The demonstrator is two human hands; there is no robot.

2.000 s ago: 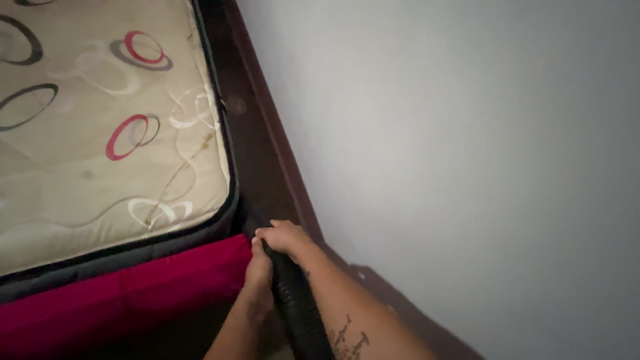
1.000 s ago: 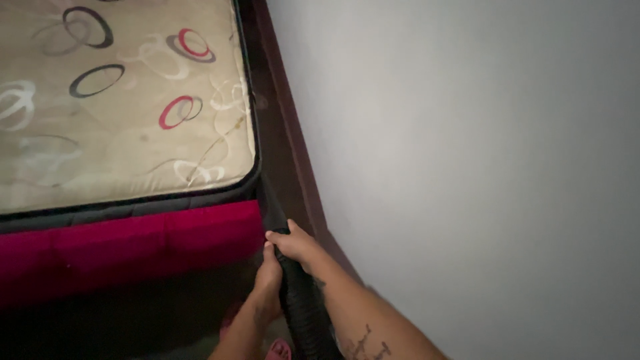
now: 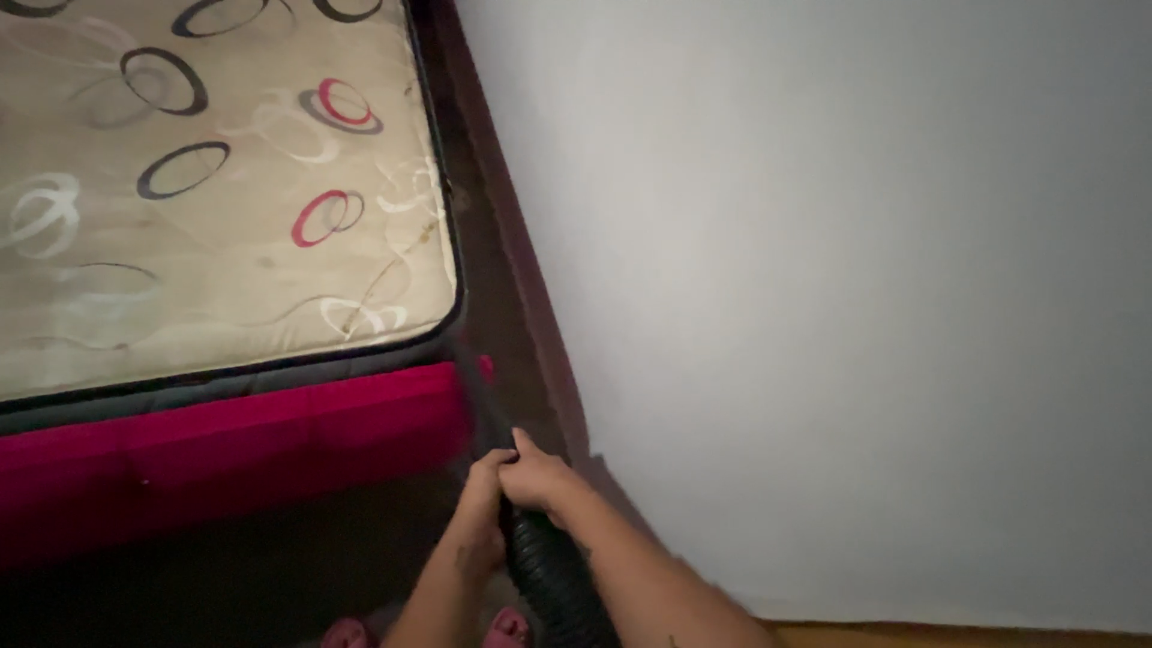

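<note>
Both my hands are closed around the front end of a black ribbed hose (image 3: 556, 576), near the bed's corner. My left hand (image 3: 489, 490) grips it from the left side, and my right hand (image 3: 537, 472) wraps over it just to the right, the two touching. A dark tube (image 3: 484, 396) reaches forward from my hands into the gap between the bed and the wall. Its far end is too dark and blurred to make out. The hose runs back between my forearms to the lower edge of the view.
A bare cream mattress (image 3: 243, 225) with ring patterns lies on a bed with a magenta padded base (image 3: 270, 450) at the left. A white wall (image 3: 810, 270) with a dark baseboard (image 3: 526, 261) rises at the right. Pink footwear (image 3: 507, 627) shows on the dark floor below.
The view has shifted, so more of the mattress shows than two seconds ago. Both hands stay on the hose. Pink footwear, not seen in the oldest frame, now shows at the bottom.
</note>
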